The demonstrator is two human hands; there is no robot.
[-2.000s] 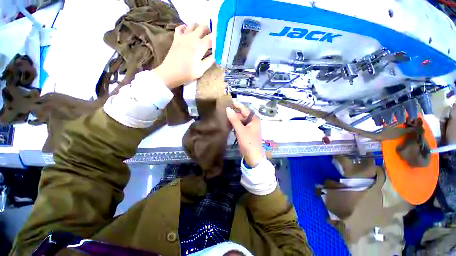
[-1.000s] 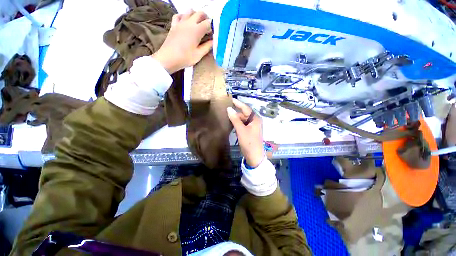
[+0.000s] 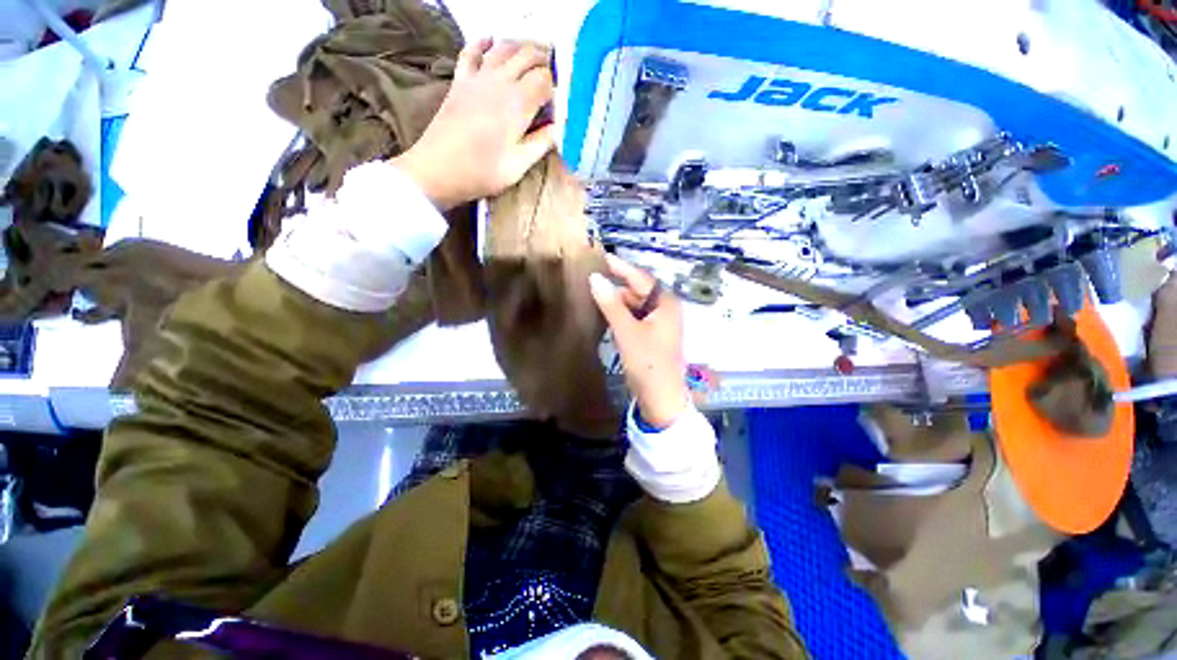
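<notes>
A brown garment piece (image 3: 549, 322) lies over the table's front edge at the left end of the white and blue coverstitch machine (image 3: 800, 97). My left hand (image 3: 484, 123) rests on the upper part of the piece, fingers spread and pressing it flat. My right hand (image 3: 639, 329) pinches the piece's right edge just below the needle area (image 3: 607, 219); a small dark thing shows between its fingers, too small to name. A narrow brown binding strip (image 3: 852, 310) runs from the orange disc (image 3: 1052, 451) to the needle area. The stitching point itself is hidden by metal parts.
Brown fabric is heaped (image 3: 368, 84) behind my left hand, and more trails along the left of the table. A measuring tape (image 3: 800, 387) runs along the front edge. A blue bin (image 3: 807, 516) with cut fabric pieces (image 3: 929, 554) stands below right, beside the orange disc.
The brown piece has shifted and its hanging part has changed shape. My left hand moved up, then slightly back down. My right hand stays near the needle area.
</notes>
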